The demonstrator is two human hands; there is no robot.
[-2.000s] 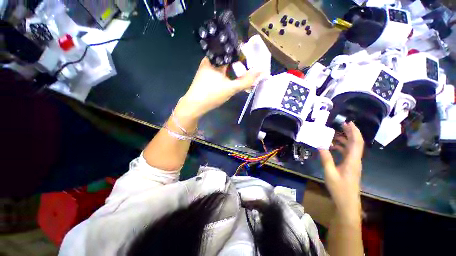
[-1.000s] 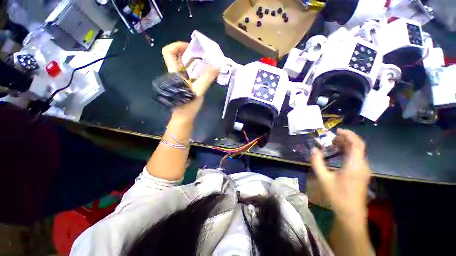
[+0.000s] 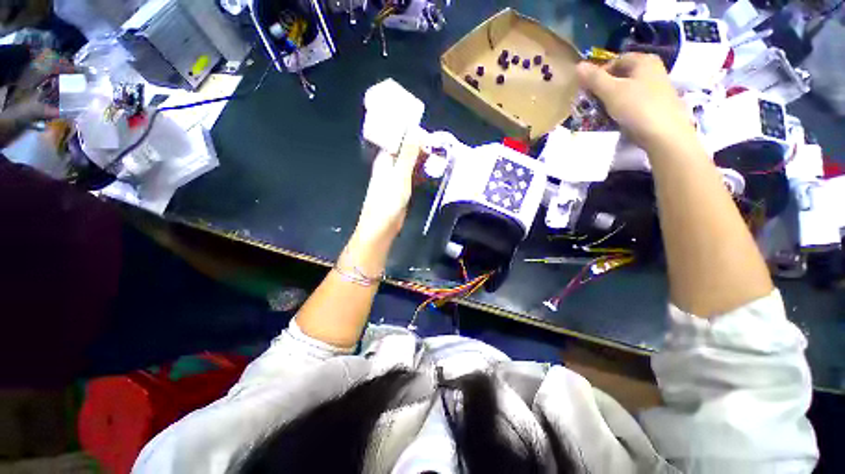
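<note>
A white camera housing (image 3: pixel 482 181) with a dotted square LED panel (image 3: pixel 508 182) stands on the bench, its dark dome section facing me. Multicolour wires (image 3: pixel 456 291) hang from it over the bench edge. My left hand (image 3: pixel 394 180) grips the small white cover (image 3: pixel 392 113) on the housing's left side; its fingers are partly hidden. My right hand (image 3: pixel 639 97) is at the right edge of the cardboard tray (image 3: pixel 472 97), fingertips together beside a yellow-handled tool (image 3: pixel 600 54). A small circuit-like part (image 3: pixel 586 113) shows below those fingertips; whether they hold anything is unclear.
More white cameras (image 3: pixel 752 130) crowd the right side. Black bits (image 3: pixel 525 63) lie in the tray. Loose wires with a white plug (image 3: pixel 593 270) lie near the front edge. An open housing (image 3: pixel 295 32) stands at the back. Another person's hand (image 3: pixel 28 106) shows at far left, a red stool (image 3: pixel 130 412) below.
My right hand has moved from the front of the bench up to the tray's right edge. My left hand stays at the cover; the black lens module beside it no longer shows.
</note>
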